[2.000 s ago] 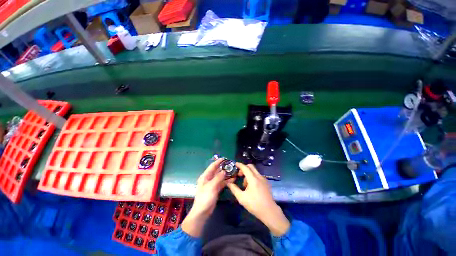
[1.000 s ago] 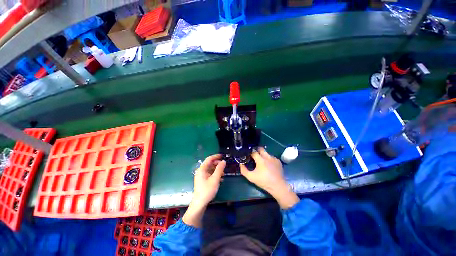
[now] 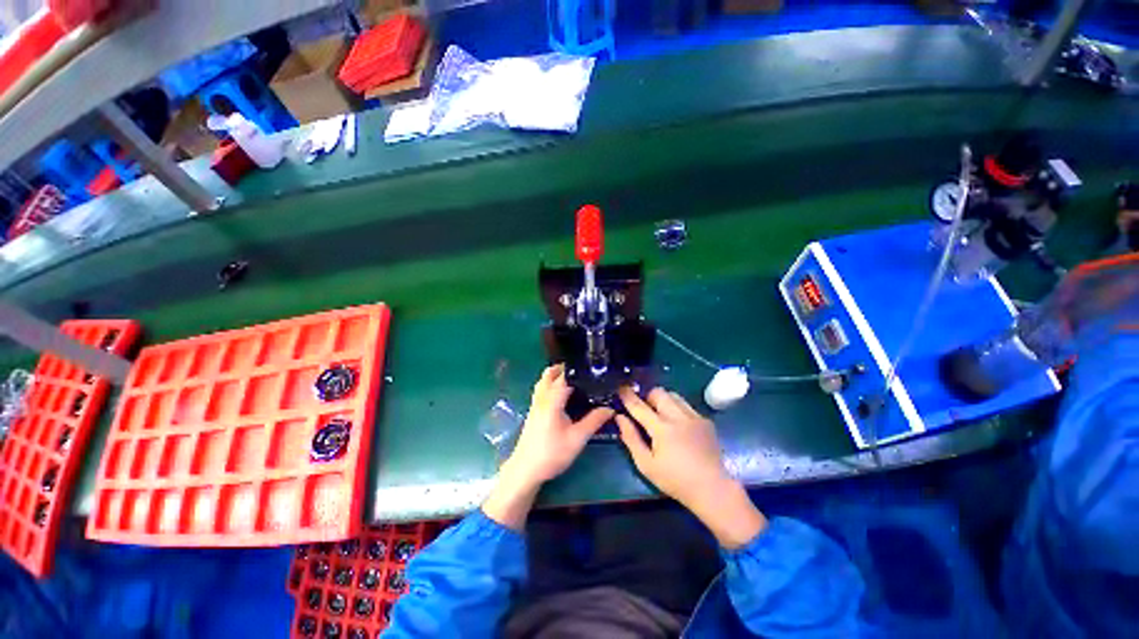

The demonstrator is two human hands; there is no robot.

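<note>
The black press fixture (image 3: 597, 327) stands in front of me, its red clamp handle (image 3: 590, 235) upright. My left hand (image 3: 550, 431) is at the fixture's lower left, thumb and fingers at its base. My right hand (image 3: 668, 439) is at its lower right, fingertips on the base. The thumbs come close together at the front. The round black part is not clearly visible; the fingers and the dark base hide what lies between them, so I cannot tell whether either hand grips it. The orange-red parts tray (image 3: 237, 431) lies left, with two round black parts (image 3: 334, 382) in its right column.
A blue-and-white controller box (image 3: 918, 331) sits right, with a thin tube to a white bottle (image 3: 726, 387) beside the fixture. Clear film (image 3: 502, 424) lies left of the fixture. Small dark parts (image 3: 671, 234) lie on the belt. Another person's blue sleeve (image 3: 1087, 437) is at the right.
Since two seconds ago, my hands have moved with the round part from beside the fixture to its base. Over the last second, my left hand has moved inward and the belt parts have shifted left.
</note>
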